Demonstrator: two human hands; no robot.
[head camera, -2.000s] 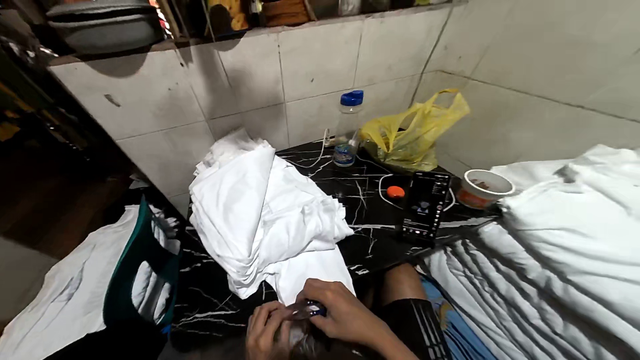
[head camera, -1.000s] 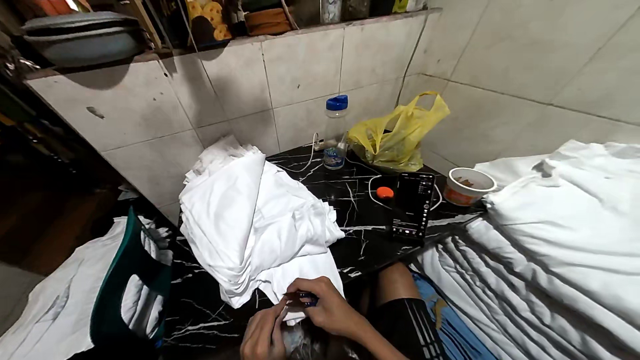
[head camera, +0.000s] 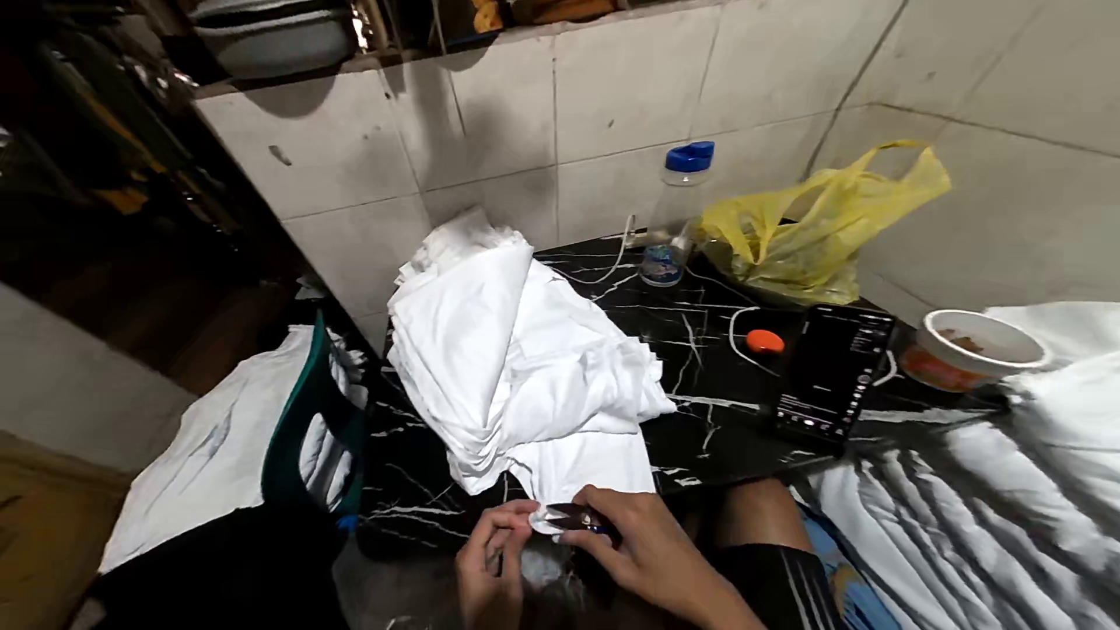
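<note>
At the bottom centre, my right hand (head camera: 643, 547) is closed around a small dark cutting tool, likely thread snips (head camera: 577, 518), its tips pointing left at the edge of a white cloth. My left hand (head camera: 497, 556) pinches that cloth edge between thumb and fingers, right beside the tips. The white cloth (head camera: 586, 459) runs down from a heap of folded white fabric (head camera: 490, 341) on the black marble-patterned table (head camera: 700, 437). Whether the tool's blades touch the cloth is too small to tell.
Behind stand a blue-capped clear bottle (head camera: 689, 162) and a yellow plastic bag (head camera: 814, 232). To the right lie an orange round object (head camera: 765, 341), a phone (head camera: 831, 372), a white tub (head camera: 984, 346) and stacked white fabric (head camera: 1041, 490). A green chair (head camera: 297, 411) with white cloth is left.
Both hands stay together at the cloth's lower edge, and the dark tool stays in my right hand. The view has shifted.
</note>
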